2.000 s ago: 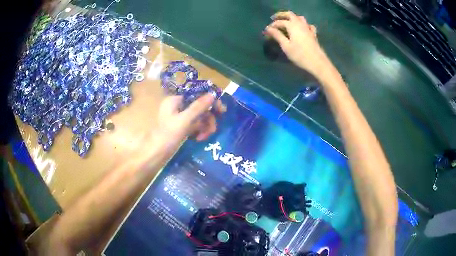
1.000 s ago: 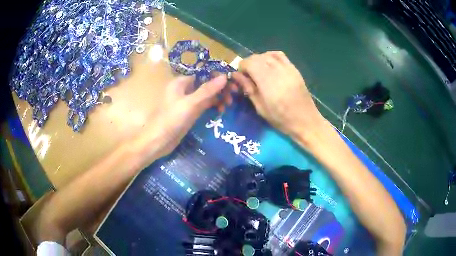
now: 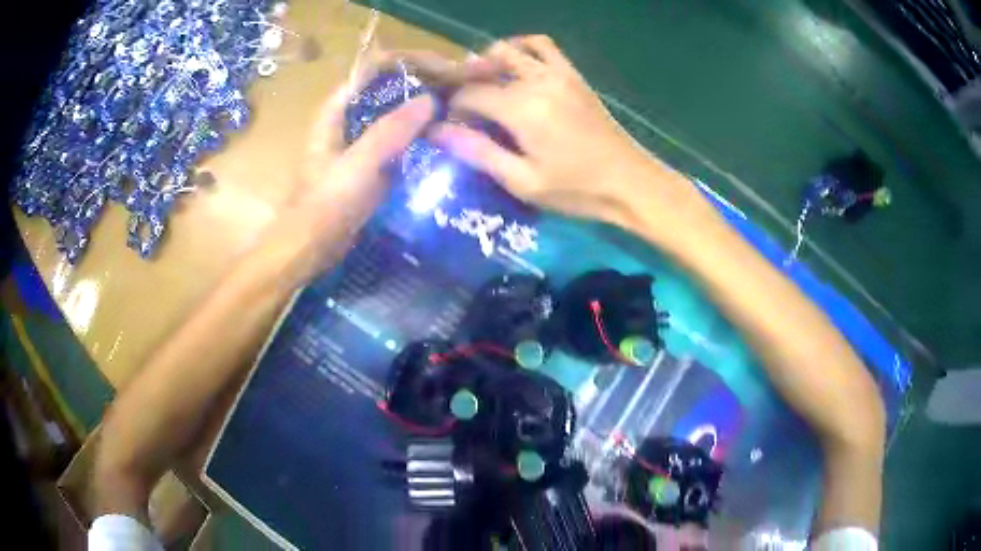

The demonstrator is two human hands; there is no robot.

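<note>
My left hand [image 3: 360,145] holds blue-purple ring circuit boards [image 3: 382,99] at the top edge of the poster; the boards are partly hidden by my fingers and blurred. My right hand [image 3: 527,124] is against the same boards, its fingertips close to my left thumb. Whether it grips a board or a lead is hard to tell. Several black units [image 3: 608,312] with red leads and pale-green discs lie on the dark blue-teal poster [image 3: 290,431] below my hands.
A large pile of circuit boards [image 3: 140,108] lies on the tan board [image 3: 253,194] at left. A black unit with board and white wire [image 3: 855,185] lies on the green belt [image 3: 731,97] at right. A cardboard box edge shows at lower left.
My right hand has come from over the belt to the boards in my left hand. The unit on the belt has moved further right. The view has shifted, showing more black units below.
</note>
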